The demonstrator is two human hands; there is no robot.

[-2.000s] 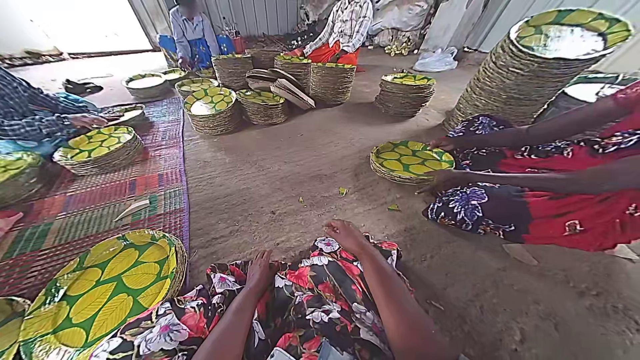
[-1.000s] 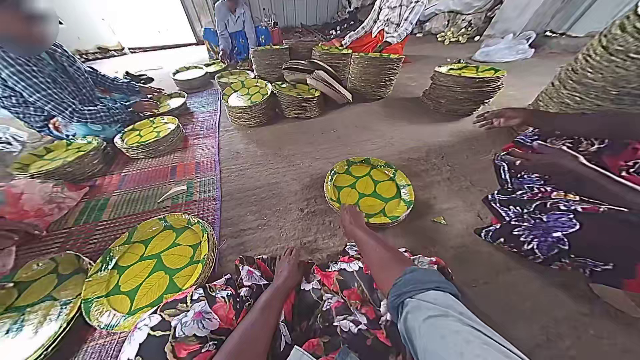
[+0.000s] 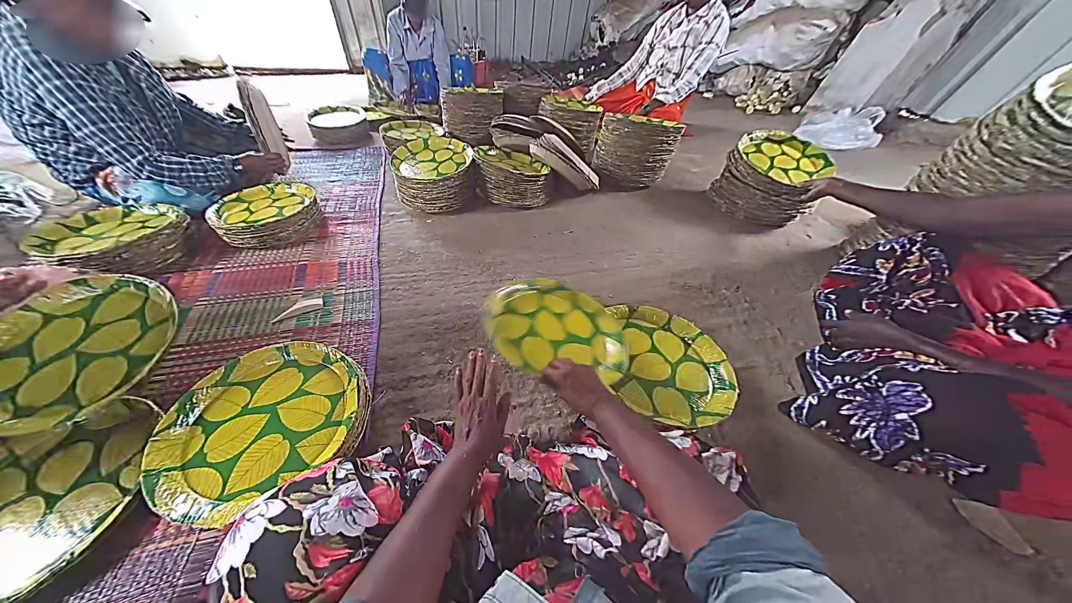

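Note:
My right hand (image 3: 578,387) grips the near rim of a round plate with a green and yellow leaf print (image 3: 548,325), which is raised and slightly blurred. Behind and right of it, partly covered by it, another leaf-print plate (image 3: 680,368) lies on the ground by my lap. My left hand (image 3: 481,406) is empty, fingers extended, just left of the raised plate and over the edge of my floral cloth. Left of my lap lies a stack topped by a large leaf-print plate (image 3: 255,427).
Co-workers sit at left, back and right; a co-worker's hand (image 3: 825,189) touches a plate stack (image 3: 766,180). More plate stacks (image 3: 431,177) stand ahead. A woven mat (image 3: 335,226) runs along the left, with a small scrap (image 3: 300,308) on it. A tall stack (image 3: 997,151) leans at right.
My right hand has lifted a plate from the ground pile and moved it left. The co-worker's hand at right has reached the far stack. At left, a plate has come into view above the others.

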